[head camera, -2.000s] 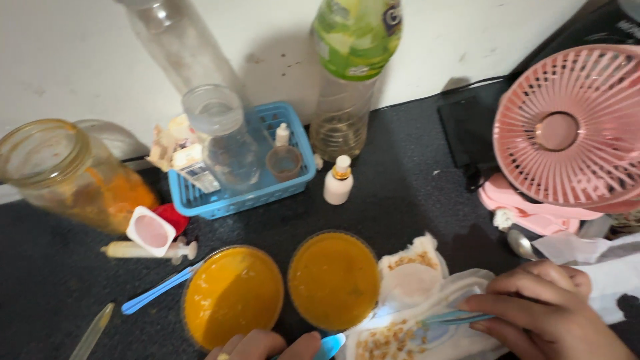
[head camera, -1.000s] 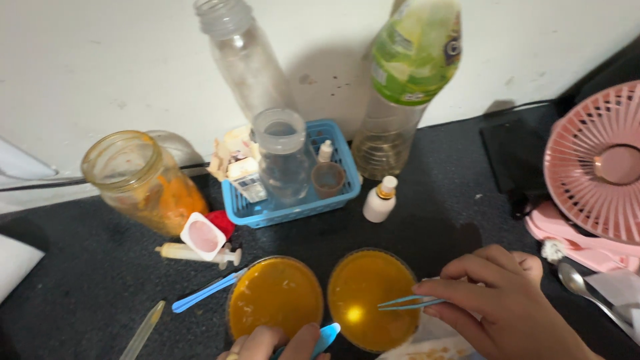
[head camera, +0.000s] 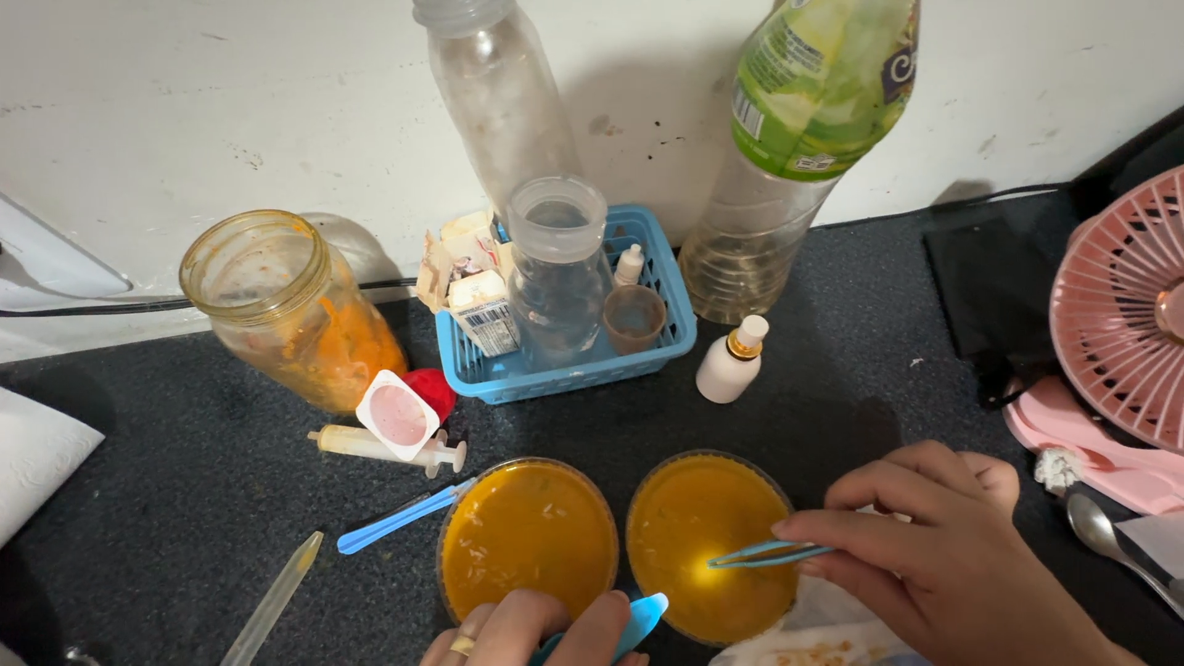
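Two round clear dishes of orange-yellow liquid stand side by side, the left dish [head camera: 527, 536] with small pale bits in it. My right hand [head camera: 925, 546] pinches blue tweezers [head camera: 772, 555], whose tips are over the right dish [head camera: 712, 509] beside a bright spot of light. At the bottom edge my left hand [head camera: 546, 634], with a ring on one finger, holds a small blue light [head camera: 643, 618] that points toward the right dish. Partly under my right hand lies white tissue [head camera: 823, 638] bearing small tan pieces.
Behind the dishes are a blue plastic basket [head camera: 564, 377], a stained glass jar [head camera: 287, 324], a large plastic bottle [head camera: 749, 240] and a small pump bottle [head camera: 731, 361]. A syringe [head camera: 388, 446], blue tweezers [head camera: 402, 518] and a pipette [head camera: 275, 601] lie left; a pink fan [head camera: 1128, 305] and spoon [head camera: 1105, 536] right.
My right hand with the tweezers has moved from the tissue with the tan pieces to over the right dish. The blue light in my left hand stays near the dishes.
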